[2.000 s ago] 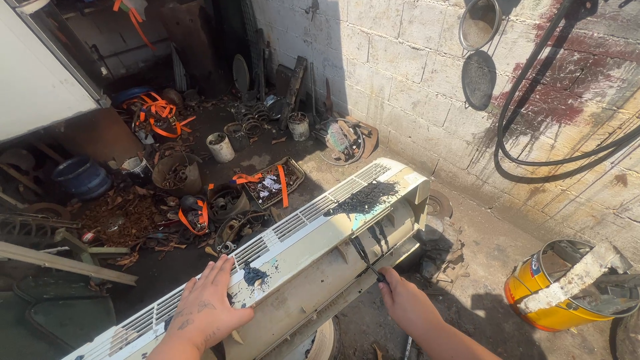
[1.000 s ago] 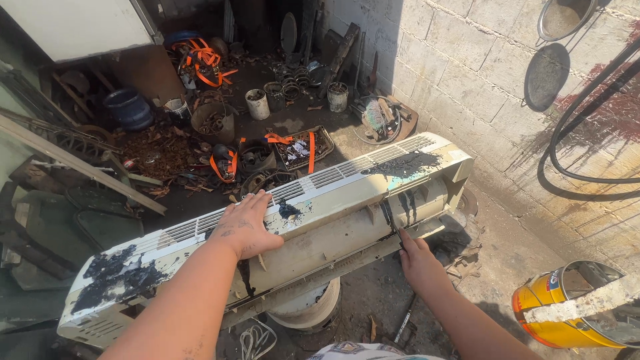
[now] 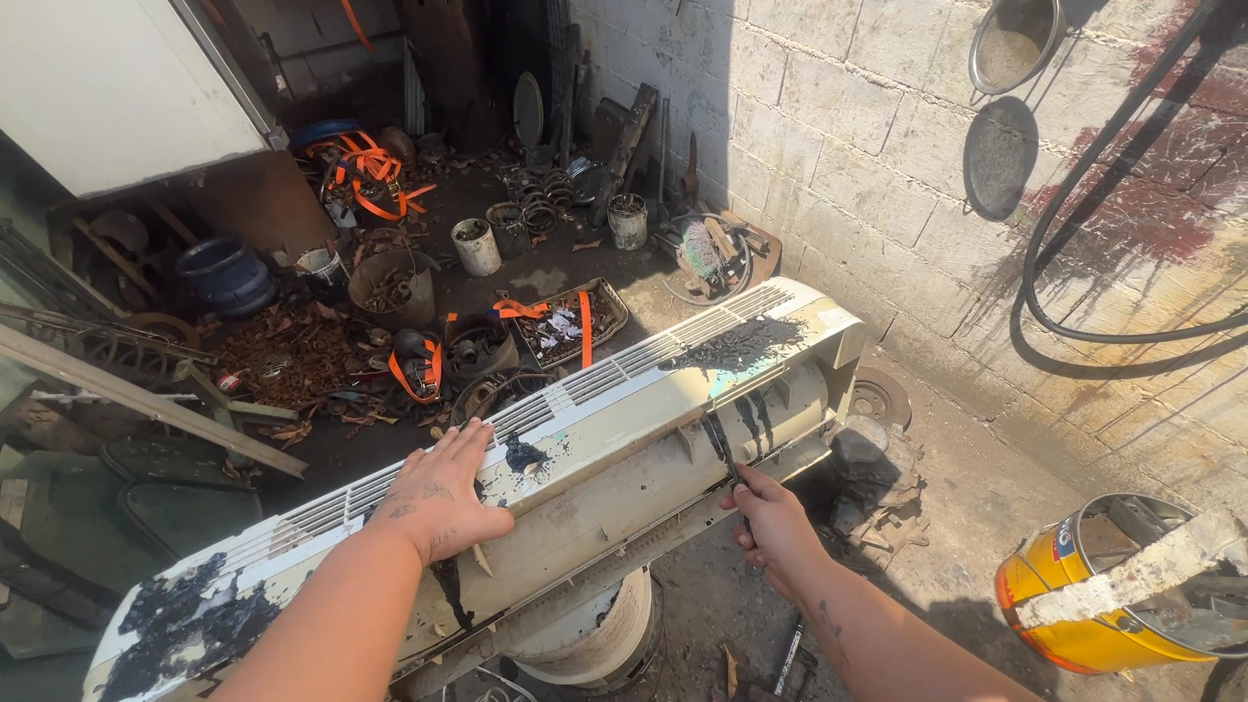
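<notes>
A long beige plastic housing of a split air-conditioner unit [image 3: 604, 439], with a slatted grille on top, lies slantwise in front of me. Black tar-like patches mark its near left end, middle and far right end, and dark streaks run down its inner face. My left hand [image 3: 439, 492] lies spread on the top edge near the middle, thumb apart, gripping no tool. My right hand [image 3: 775, 526] is closed round a thin dark tool [image 3: 736, 478], whose kind I cannot tell; its tip is at the black streaks on the inner face.
Below the housing stands a round whitish tub [image 3: 595, 643]. A yellow metal bucket of scrap [image 3: 1063, 585] is at the right, by a block wall [image 3: 829, 107] with a hanging black hose [image 3: 1033, 263]. Behind are orange straps [image 3: 366, 175], small pails [image 3: 476, 247] and a scrap tray [image 3: 609, 331].
The view has shifted between frames. Both hands remain at the housing, the left on its top edge and the right at the dark streaks; no hold has plainly changed.
</notes>
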